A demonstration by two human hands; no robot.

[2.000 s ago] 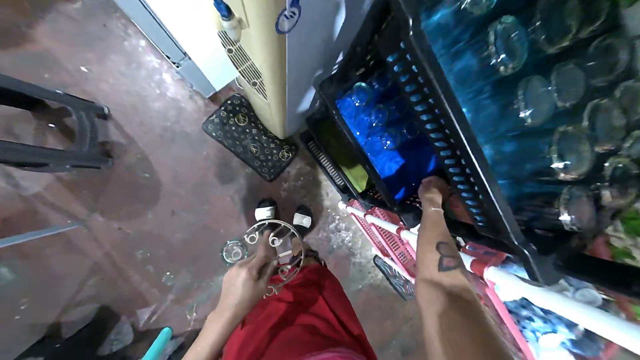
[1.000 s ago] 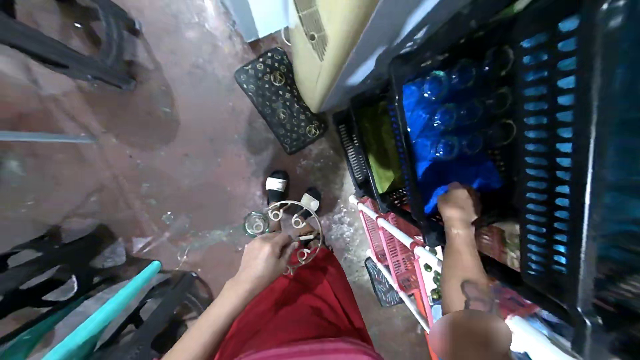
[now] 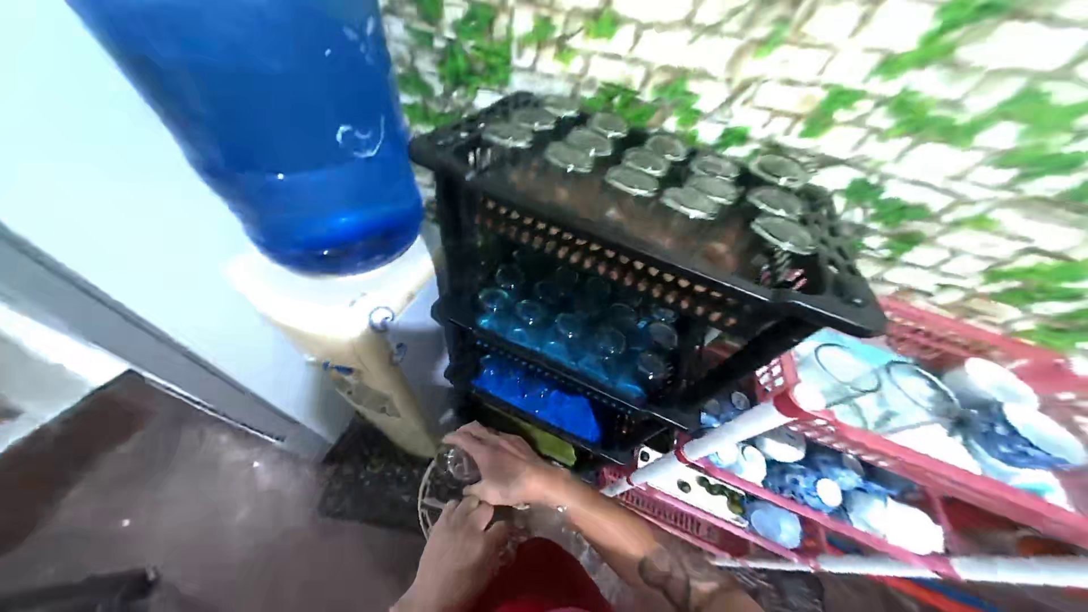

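Low in the middle of the head view, my left hand (image 3: 463, 540) is closed on a round wire rack (image 3: 425, 497). My right hand (image 3: 501, 466) comes in from the right, with its fingers about a clear drinking glass (image 3: 459, 463) over the rack. The two hands nearly touch. Behind them stands a black plastic tiered rack (image 3: 612, 246), with upturned glasses (image 3: 633, 174) on its top tier, more glasses (image 3: 565, 323) on a blue sheet below, and a bright blue cloth or sheet (image 3: 561, 412) lower still.
A blue water bottle (image 3: 297, 144) sits on a cream dispenser (image 3: 365, 374) at the left, above a dark mat (image 3: 357, 484). To the right, a pink rack (image 3: 790, 408) with white posts holds cups and glassware. A stone-patterned wall with green leaves (image 3: 850, 110) rises behind.
My right hand has left the blue-lined lower tier and come to the wire rack beside my left hand, now with a glass in it. The view has swung up a lot, to the racks and the wall.
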